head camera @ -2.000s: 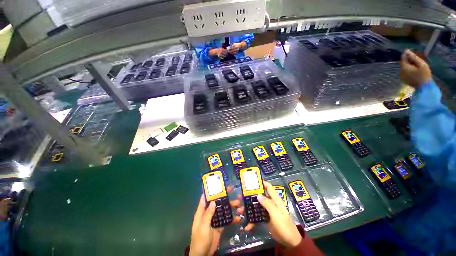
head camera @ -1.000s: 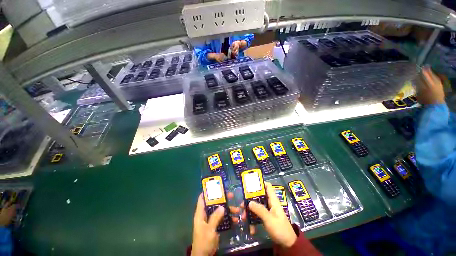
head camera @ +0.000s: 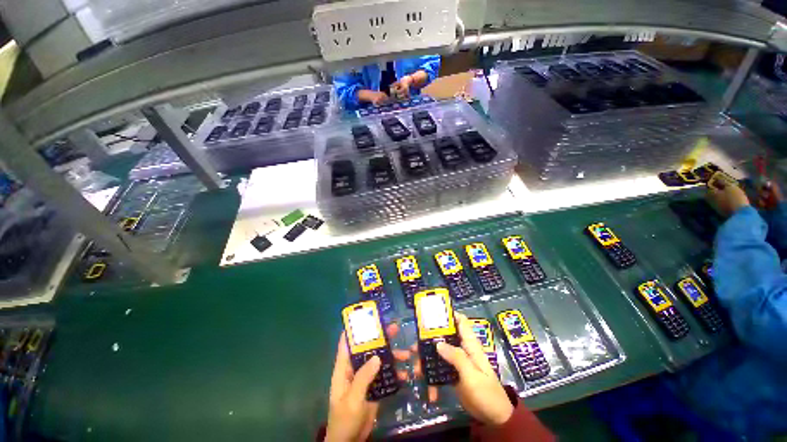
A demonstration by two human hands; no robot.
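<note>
My left hand (head camera: 352, 388) holds a keypad phone (head camera: 366, 326) upright, its screen white, my thumb on the keys. My right hand (head camera: 476, 380) holds a second keypad phone (head camera: 435, 314), also with a white screen, my thumb at the top of its keypad. Both have yellow frames and black keypads. Behind and under them lies a clear blister tray (head camera: 595, 356). Its back row holds several phones (head camera: 524, 258) with lit screens. Its front row shows a phone (head camera: 523, 344) and another partly hidden by my right hand. The tray's front left part is hidden by my hands.
A second tray with phones (head camera: 661, 308) lies at right, beside a coworker's blue sleeve (head camera: 749, 263). Stacked trays (head camera: 414, 194) stand behind on a white strip (head camera: 280, 203) with small green and black pieces. A power strip (head camera: 386, 31) hangs above. Another person's hands (head camera: 399, 90) show opposite.
The left phone has tilted slightly and shifted left; my right thumb sits higher on its keypad. The right coworker's hand has come down to the yellow and black pieces. The far left hand has left view.
</note>
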